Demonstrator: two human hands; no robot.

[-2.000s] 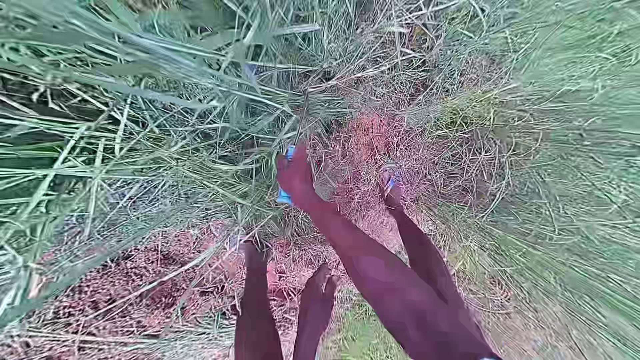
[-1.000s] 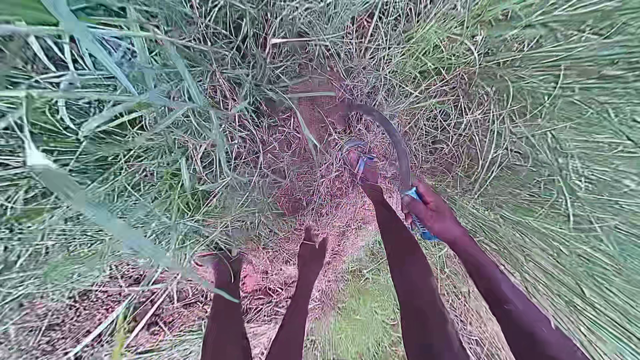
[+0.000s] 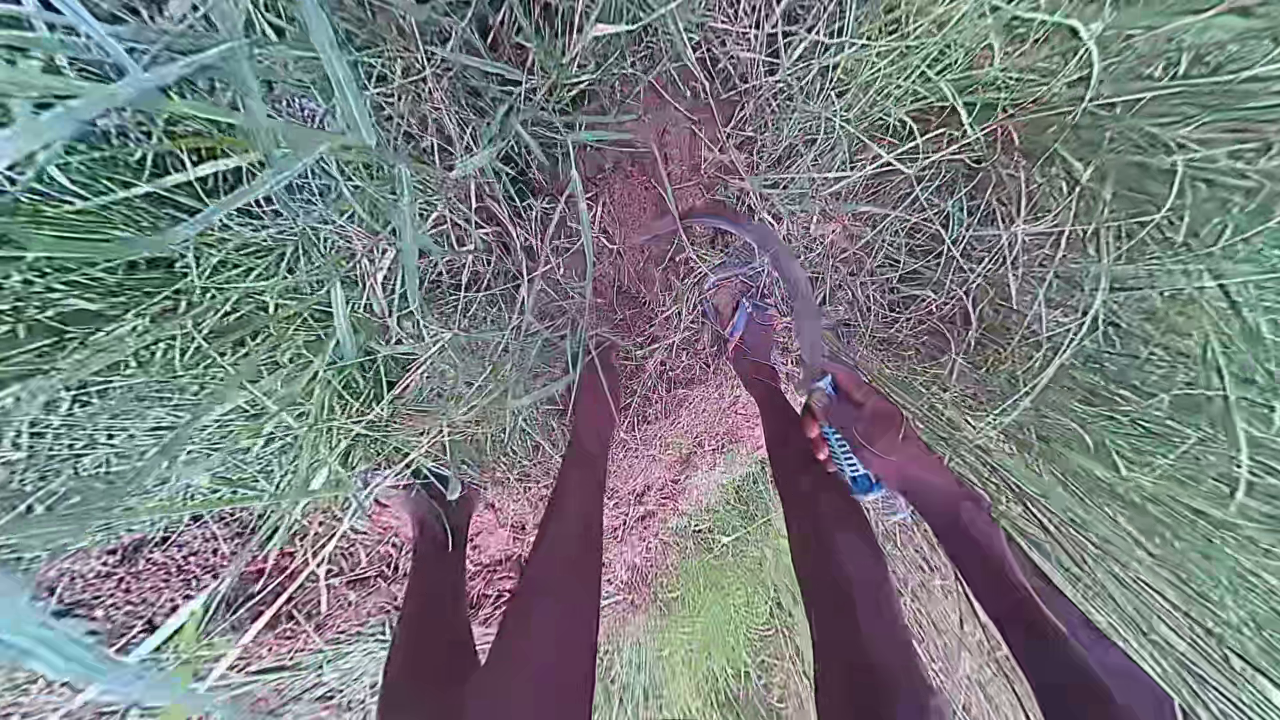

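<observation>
My right hand (image 3: 862,425) is wrapped around the blue and white handle of a sickle (image 3: 798,285), at the right of centre. The curved blade arches forward and to the left, over and around my right foot in a strapped sandal (image 3: 745,318). My left hand (image 3: 598,372) reaches down into the grass left of centre; its fingers are blurred and partly hidden by blades, so its hold cannot be told. Cut or flattened dry grass (image 3: 670,390) lies between the two hands.
Tall green grass (image 3: 200,330) stands at the left, with long blades close to the camera. More long grass (image 3: 1150,350) leans at the right. My left foot (image 3: 430,495) is at the lower left, beside reddish bare soil (image 3: 150,575). A short green patch (image 3: 720,610) lies between my legs.
Two seconds ago my right hand was farther left at the grass; it has moved right with the sickle. My left hand has moved forward from where it was a second ago.
</observation>
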